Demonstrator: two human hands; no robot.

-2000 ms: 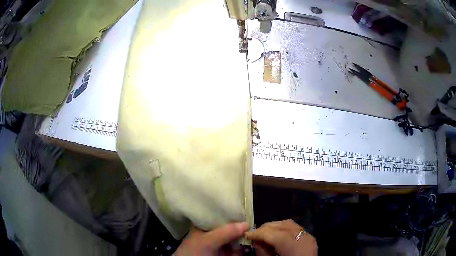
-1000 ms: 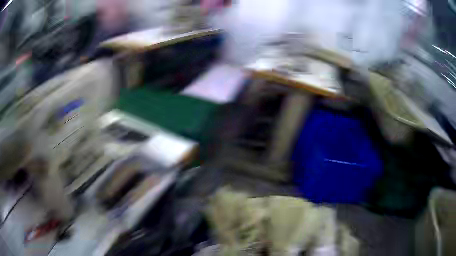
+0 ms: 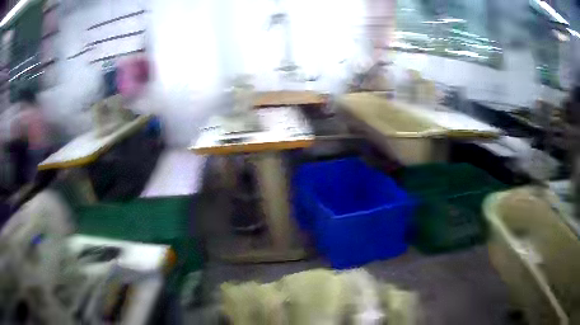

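Note:
No hand shows in the frame, which is blurred. A heap of pale yellow-green cloth (image 3: 311,297) lies at the bottom edge, nearest in front of me, and is cut off there. A white sewing machine (image 3: 38,235) stands on a white table (image 3: 143,252) with a wooden edge at the lower left. What supports the cloth cannot be made out.
A blue bin (image 3: 362,232) stands on the floor ahead, with a dark green crate (image 3: 445,212) to its right. A beige tub (image 3: 531,247) is at the right. Another sewing table (image 3: 254,141) stands behind. Green cloth or crate (image 3: 137,219) lies left. A blurred person (image 3: 32,133) is far left.
My view has swung up and right from the machine bed to the workshop. Both hands and the sewn panel have left the picture. The blue bin has moved left in view.

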